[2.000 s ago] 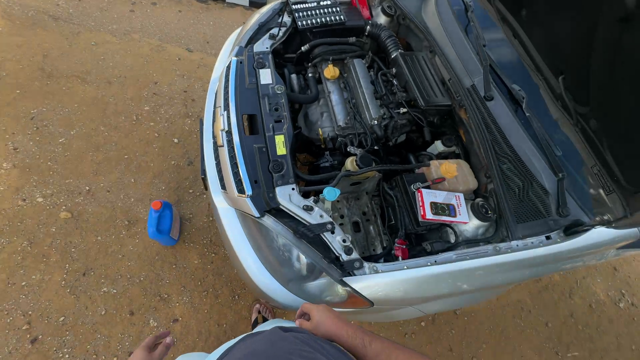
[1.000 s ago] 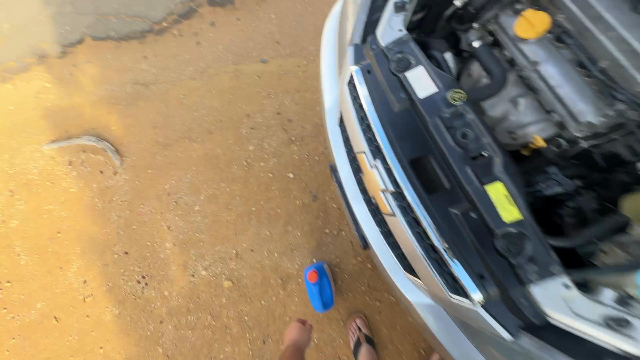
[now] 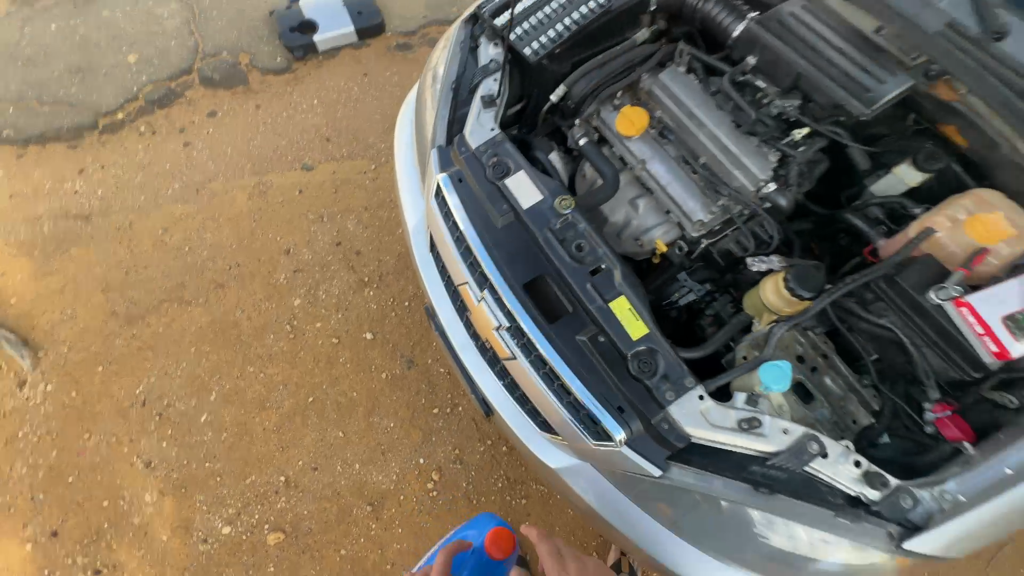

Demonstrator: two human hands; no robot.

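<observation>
At the bottom edge of the head view, a blue plastic jug [image 3: 478, 541] with a red screw cap [image 3: 500, 543] is up near my body. My left hand [image 3: 448, 558] grips it from the left, with fingers over its upper part; the rest of the hand is cut off. Just right of the cap is my right hand [image 3: 560, 554], fingers extended and nothing visible in them. Both hands are in front of the silver car's bumper [image 3: 560, 472]. A light-blue reservoir cap [image 3: 775, 376] and a yellow oil filler cap [image 3: 633, 121] show in the engine bay.
The open engine bay holds a coolant tank [image 3: 972, 228], a red-and-white box [image 3: 996, 320], a black-capped reservoir [image 3: 780, 294] and a socket set [image 3: 560, 24]. A black-and-grey case [image 3: 332, 26] lies on the pavement at top. The grille [image 3: 520, 320] borders sandy ground.
The blue jug stood on the ground in the earlier frames, with my hand approaching it one second ago. Now it is in my left hand, and my right hand is beside its cap. The view has shifted.
</observation>
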